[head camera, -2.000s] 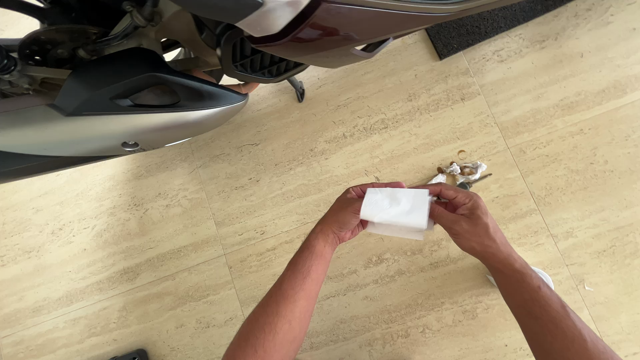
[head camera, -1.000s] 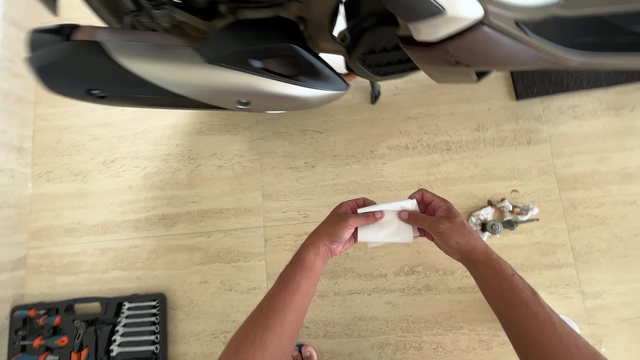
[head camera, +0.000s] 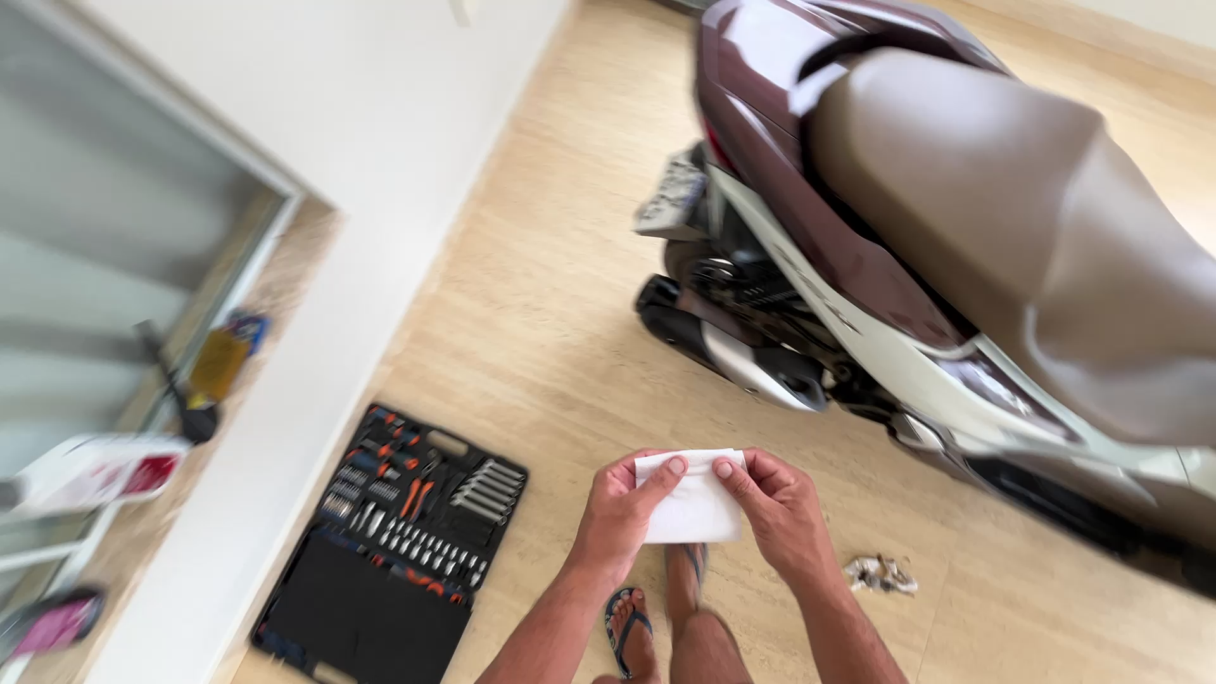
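Note:
A folded white paper or cloth sheet is stretched between both hands above the floor. My left hand grips its left edge, thumb on top. On its right edge, my right hand holds it in the same way. To the right of my right hand, a small pile of parts on crumpled white material lies on the floor. A scooter with a brown seat and maroon and white panels stands beyond the hands, its silver and black exhaust towards me.
An open tool case with wrenches, sockets and orange-handled tools lies on the floor at left. On the ledge stand a white bottle, a yellow item and a pink-labelled container. My feet in flip-flops are below the hands.
The view has swung left and pulled back, now showing the whole tool case, the ledge and the scooter's seat. Both hands still hold the white sheet.

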